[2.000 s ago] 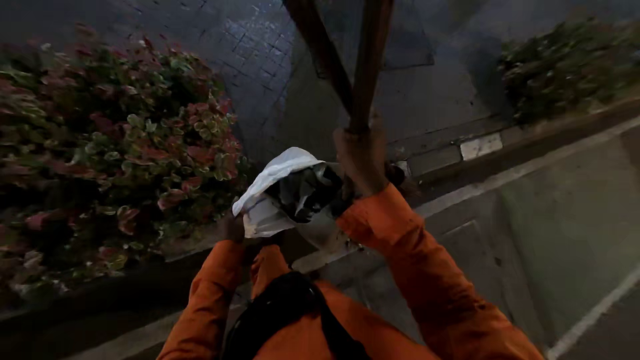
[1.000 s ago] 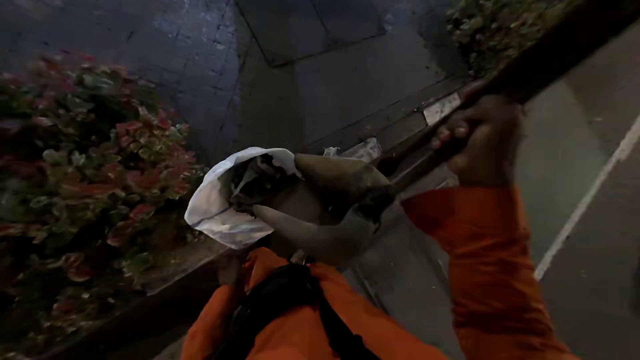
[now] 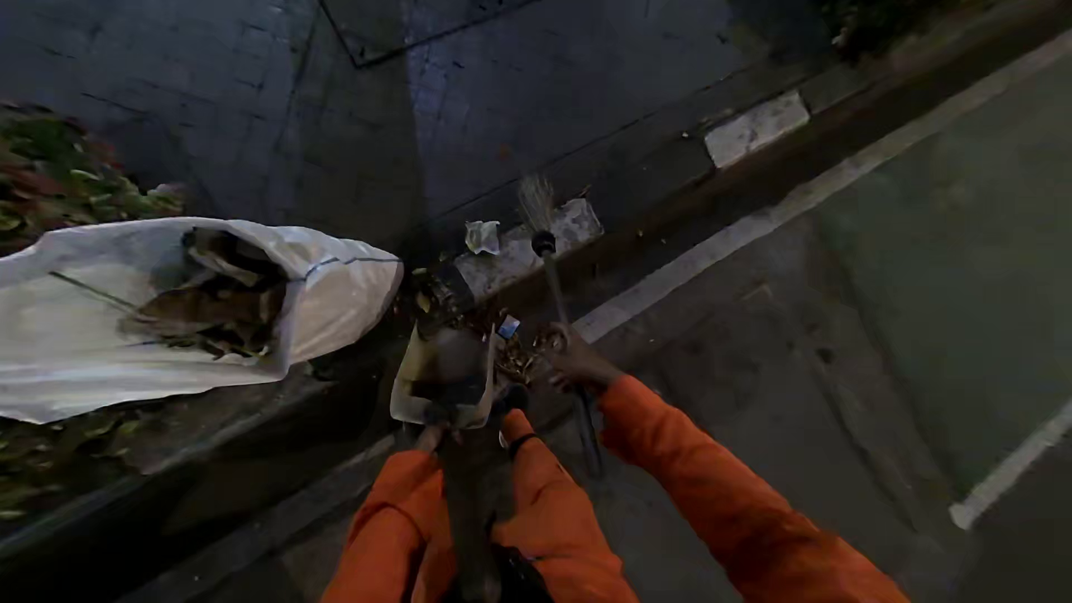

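My right hand [image 3: 578,362] is closed around the handle of a long-handled broom [image 3: 559,289], whose pale bristles point away from me over the kerb. My left hand [image 3: 433,437] is at the near end of a light-coloured dustpan or scoop [image 3: 404,381], by its dark handle; the fingers are mostly hidden. Dry leaves and litter [image 3: 515,356] lie just right of the scoop, with a small blue-and-white piece [image 3: 508,327] among them. A large white sack [image 3: 339,306] lies open at the left, with brown leaves and debris [image 3: 209,310] in it.
A kerb with white-painted blocks [image 3: 756,130] runs diagonally past the sack and scoop. Crumpled white litter [image 3: 482,237] lies beside one block. Paving [image 3: 519,92] is beyond the kerb, shrubs [image 3: 59,180] are at the far left, and the road with white lines [image 3: 670,276] is to the right.
The white sack, in front of me earlier, now lies at the left. My right hand has come down and in, onto the broom. The scoop, earlier at the sack's mouth, now rests beside the litter.
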